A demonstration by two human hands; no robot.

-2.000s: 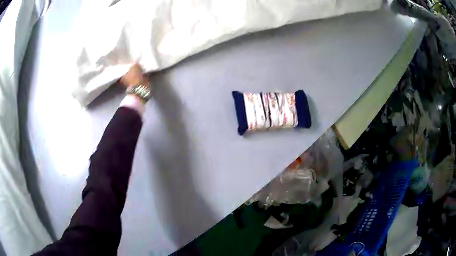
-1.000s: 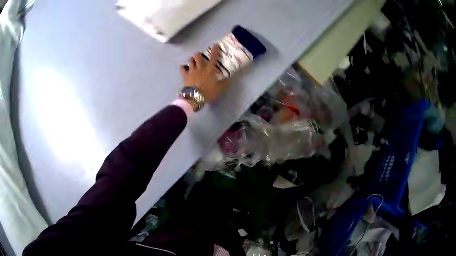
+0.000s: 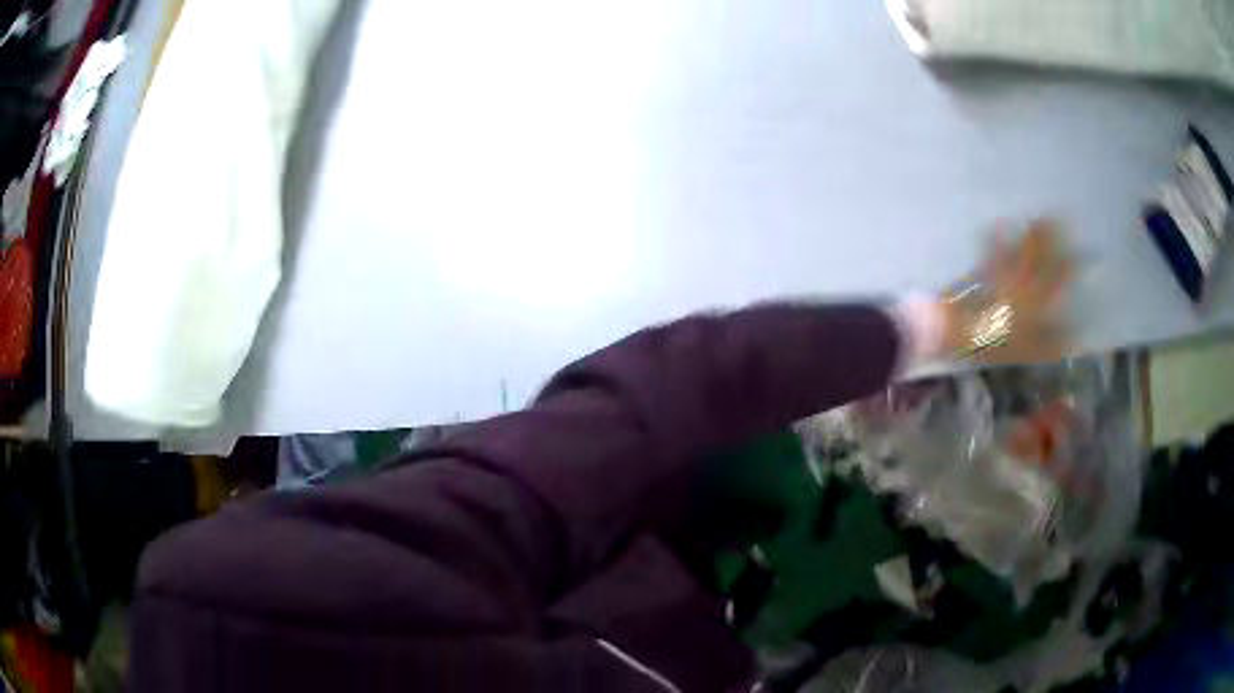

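Note:
My left hand [image 3: 1022,291] is at the right, blurred, with its fingers apart and nothing seen in it. It is over the pale table [image 3: 650,203] near its front edge. The small bundle [image 3: 1196,214], pale in the middle with dark blue ends, lies on the table to the right of the hand, not touching it. Folded white cloth [image 3: 1083,34] lies at the top right, cut off by the frame. A long white fabric roll [image 3: 203,230] lies at the left of the table. My right hand is not in view.
Clear plastic bags [image 3: 981,474] with reddish contents are below the front edge, over a green floor [image 3: 771,521] with scraps. A cream board or sheet [image 3: 1191,390] is at the right edge. Red and orange things [image 3: 16,305] stand at the far left.
My left hand has come off the bundle. The view has turned left, so the bundle and folded cloth now show farther right and more of the roll shows.

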